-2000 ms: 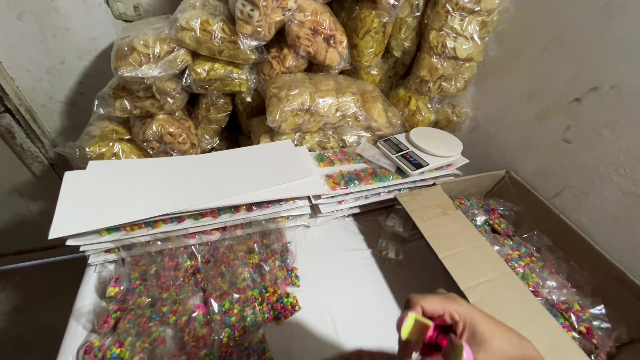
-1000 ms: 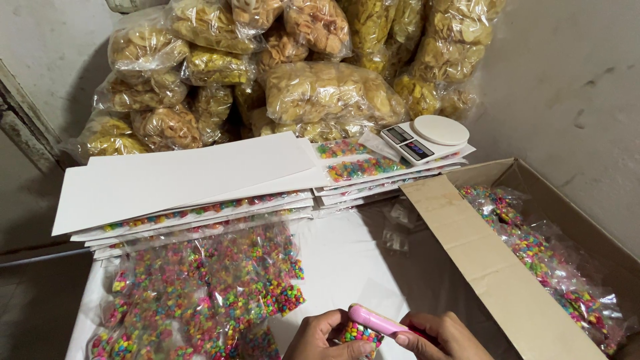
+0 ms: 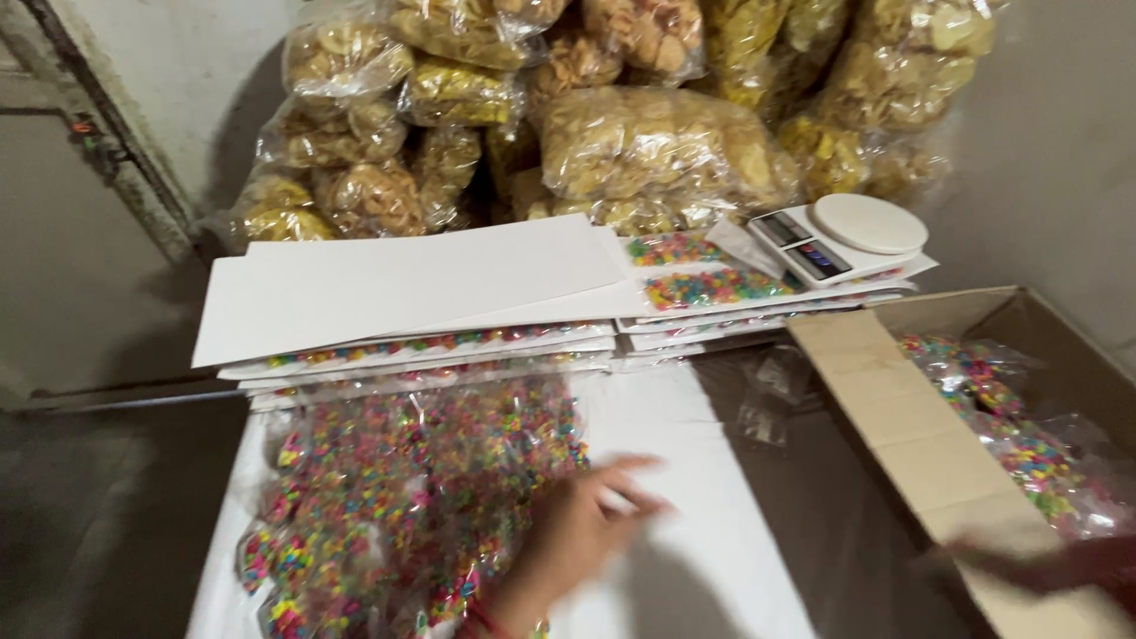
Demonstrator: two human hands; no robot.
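My left hand (image 3: 586, 524) is blurred over the white table surface (image 3: 683, 497), beside the right edge of many small clear bags of multicoloured pieces (image 3: 382, 497). Its fingers are apart, pointing right, and nothing shows in them. At the lower right my right hand (image 3: 1003, 564) is a dark blur above the cardboard box flap (image 3: 923, 435); what it holds, if anything, cannot be told. More bags of coloured pieces (image 3: 1038, 453) lie inside the cardboard box (image 3: 1065, 337). The pink object is not in view.
White boards (image 3: 408, 284) and flat packs of coloured pieces (image 3: 710, 288) form stacks at the back. A white digital kitchen scale (image 3: 870, 222) rests on the right stack. Large clear bags of chip-like snacks (image 3: 657, 142) are piled against the wall. Small empty-looking clear bags (image 3: 763, 422) lie near the flap.
One second ago both hands were together at the bottom, with a pink object and a small bag of coloured pieces. They have since moved apart, the left to the left, the right toward the box.
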